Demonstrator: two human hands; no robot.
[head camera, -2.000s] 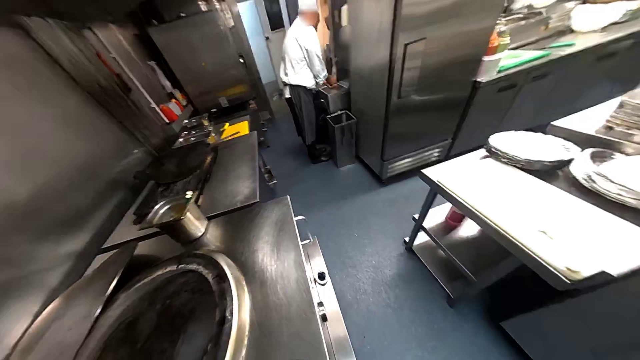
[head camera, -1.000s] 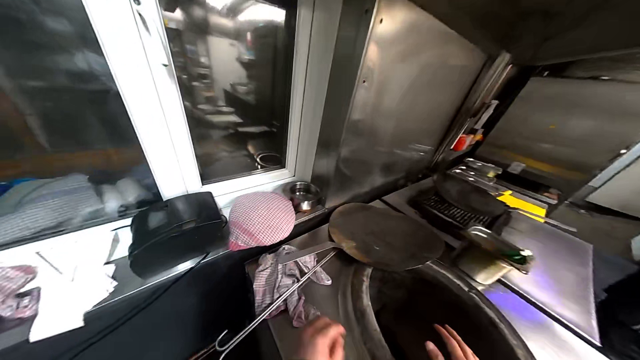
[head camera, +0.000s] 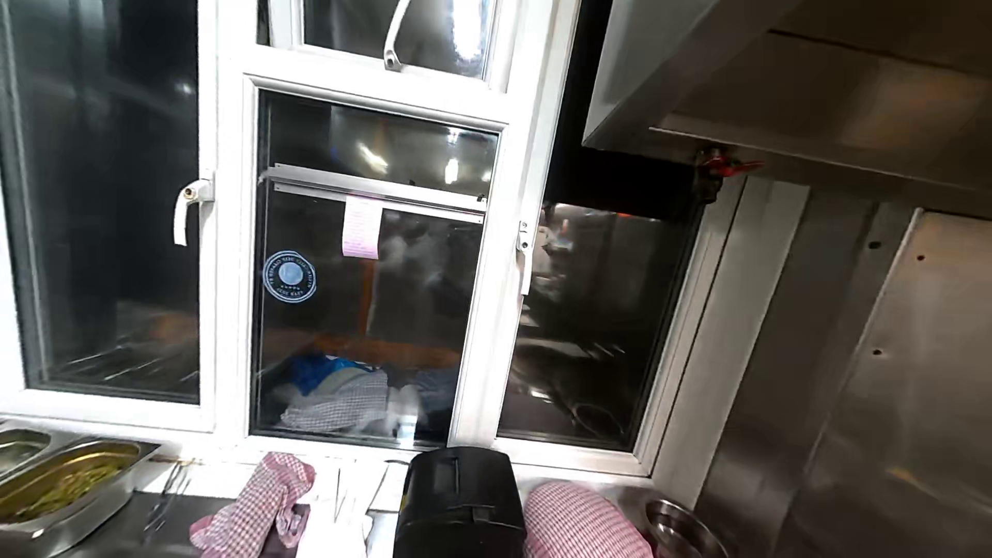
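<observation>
Neither of my hands is in the head view now, so what they hold or touch cannot be seen. Along the bottom edge, below the white-framed window, stands a black machine (head camera: 461, 504), probably a small printer. A rounded bundle covered in red-and-white checked cloth (head camera: 583, 523) sits just right of it, beside a round metal bowl (head camera: 682, 531). To the left lies a crumpled checked cloth (head camera: 260, 508) next to white paper (head camera: 333, 519). A steel food pan (head camera: 77, 488) at the far left holds chopped green food.
White window frames (head camera: 232, 232) with handles fill the middle. A pink paper slip (head camera: 362, 227) hangs from a metal rail (head camera: 372, 190). Upper right, a steel hood (head camera: 837, 93) juts out above a red-handled valve (head camera: 725, 165). Steel wall panels (head camera: 922, 387) line the right side.
The view has swung up and left to the window. Both hands, seen low over the round cooking vessel a second ago, are out of view, as are the pan and cooking range.
</observation>
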